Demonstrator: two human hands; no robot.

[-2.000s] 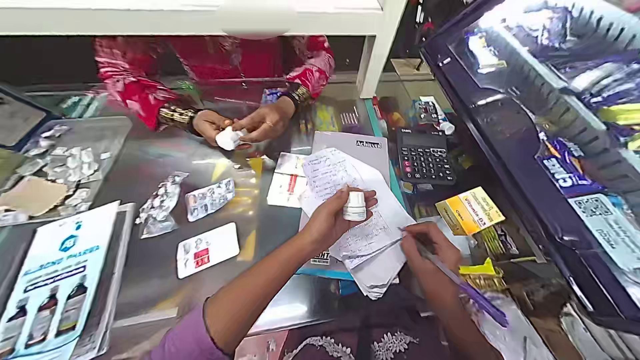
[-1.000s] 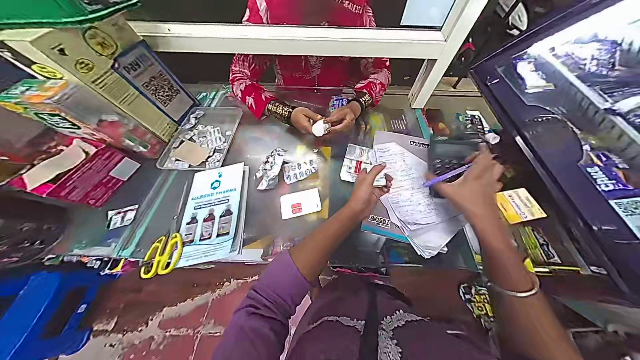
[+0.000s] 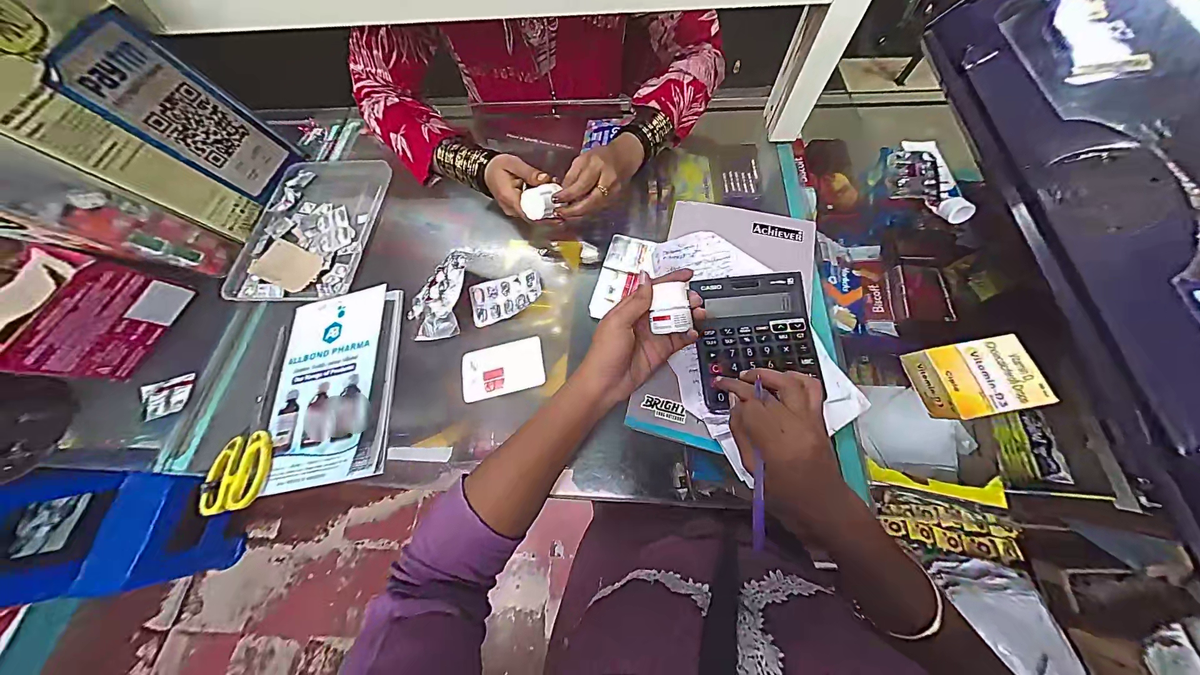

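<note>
In my left hand [image 3: 637,342] is a small white pill bottle [image 3: 670,307] with a red and white label, held upright over the left edge of a black Casio calculator [image 3: 757,309]. My right hand [image 3: 783,412] has a purple pen [image 3: 757,497] between its fingers, and its fingertips touch the calculator's lower keys. Beneath the calculator lie handwritten sheets [image 3: 698,253] on a grey notebook [image 3: 797,248]. Across the counter, another person's hands [image 3: 562,183] hold a second white bottle [image 3: 540,202].
Blister packs [image 3: 506,298] and a white card [image 3: 503,369] lie on the glass counter [image 3: 422,375]. To the left are a plastic tray [image 3: 375,202] of blister strips, a brochure [image 3: 323,375] and yellow-handled scissors [image 3: 234,473]. A vitamin box [image 3: 980,375] lies right; a dark case [image 3: 1078,187] borders that side.
The calculator, at the right beyond the papers two seconds ago, now lies on top of them. My right hand has gone from the papers to its keys. My left hand still holds the bottle.
</note>
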